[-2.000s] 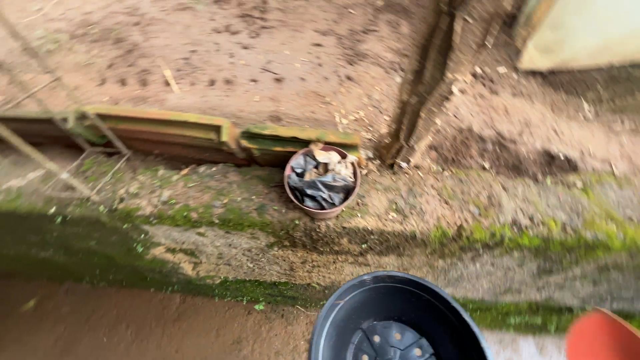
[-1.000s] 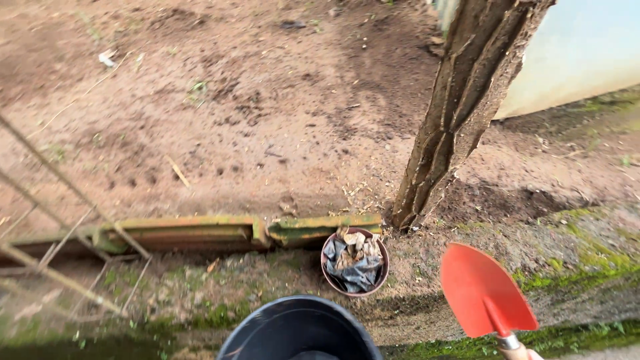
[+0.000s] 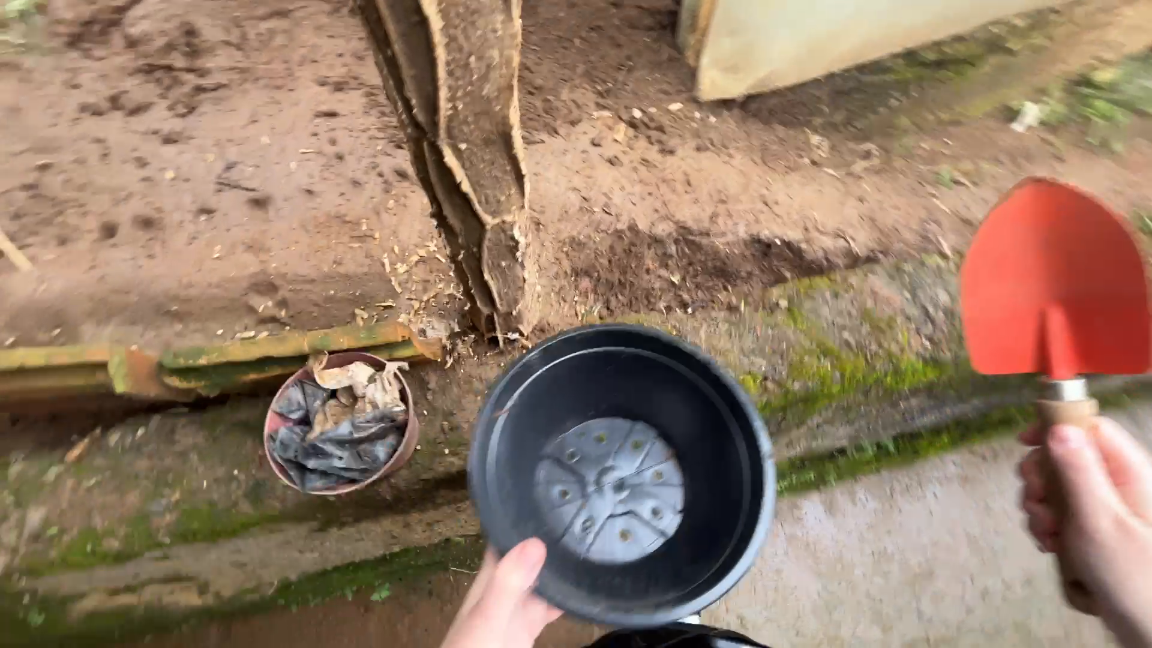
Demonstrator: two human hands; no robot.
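My left hand (image 3: 508, 598) grips the lower left rim of a round black plastic plant pot (image 3: 621, 477), its thumb over the edge. The pot holds nothing, and drainage holes show in its base. At the right, my right hand (image 3: 1084, 504) is closed around the wooden handle of a hand trowel (image 3: 1053, 288), its red blade pointing up and away. A smaller reddish-brown pot (image 3: 342, 423), filled with black plastic scraps and dry leaves, stands left of the black pot on the mossy ledge.
A rough wooden post (image 3: 486, 180) rises from the bare soil behind the pots. Mossy curved roof tiles (image 3: 270, 349) edge the soil at left. A pale panel (image 3: 810, 45) stands at the back right. A mossy concrete ledge (image 3: 864, 360) crosses the view. Something black shows at the bottom edge.
The view has swung toward the right. My left hand on the black pot now shows, and more of the pot is in sight. The trowel and my right hand have come further into view.
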